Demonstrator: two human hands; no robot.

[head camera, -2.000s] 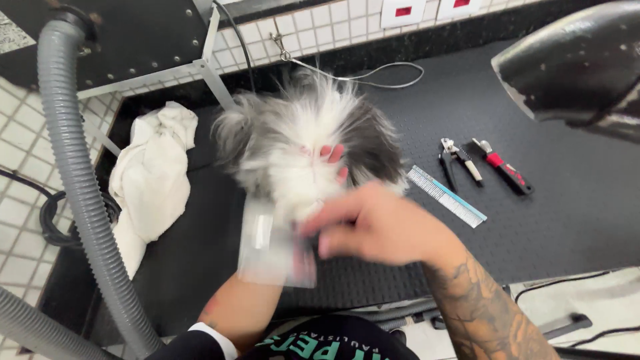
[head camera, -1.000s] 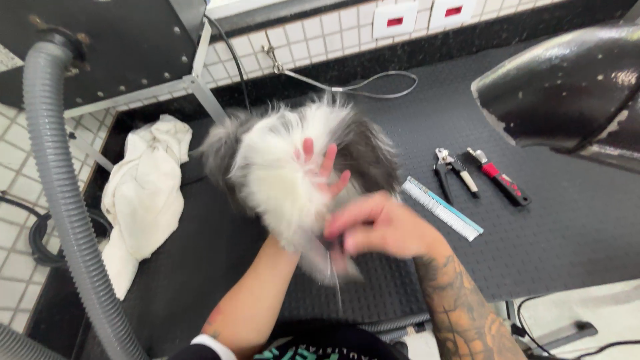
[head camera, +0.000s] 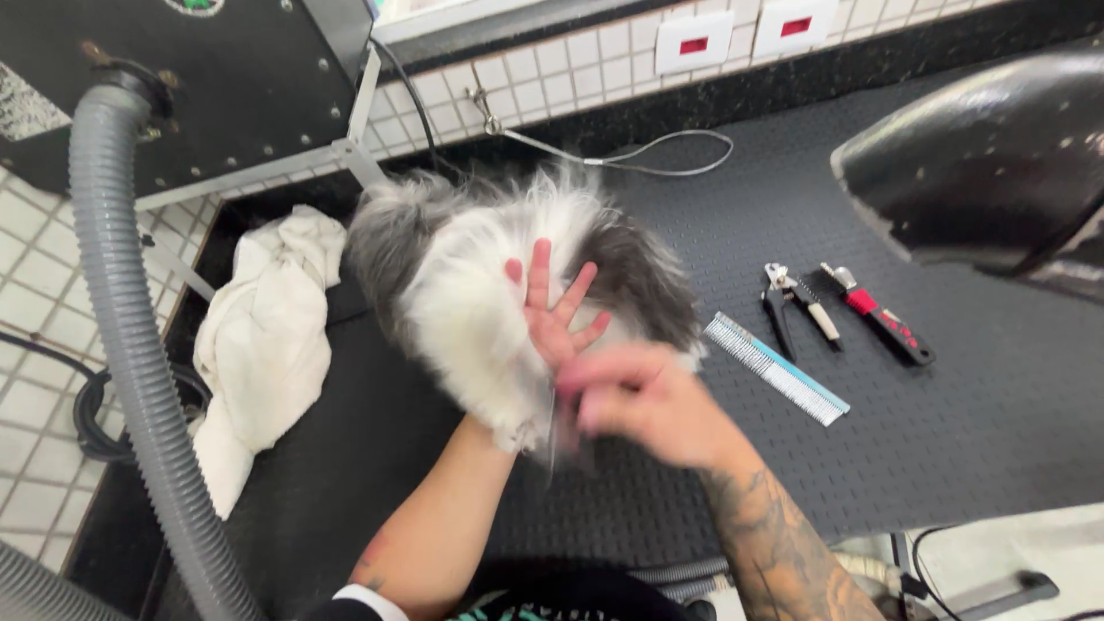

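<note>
A long-haired grey and white dog (head camera: 483, 302) is on the black ribbed table mat. My left forearm passes under its white fur, and my left hand (head camera: 556, 319) shows beyond with its palm up and fingers spread, holding nothing. White fur with a paw-like end (head camera: 517, 431) lies over the left wrist. My right hand (head camera: 647, 401) is blurred just right of the left wrist, its fingers bent round a thin grooming tool (head camera: 553, 431), seen edge-on beside the fur; its exact kind is unclear. A metal comb (head camera: 776, 369) with a blue spine lies to the right.
Nail clippers (head camera: 798, 306) and a red and black grooming tool (head camera: 880, 315) lie beyond the comb. A cream towel (head camera: 267, 345) lies left, near a grey corrugated hose (head camera: 138, 328). A cable loop (head camera: 630, 159) hangs at the back; a black dryer nozzle (head camera: 975, 164) juts in from the right.
The blurred tool, broad and pale over my left wrist two seconds ago, now shows as a thin edge. More of my left palm and fingers is visible than in the earliest frame.
</note>
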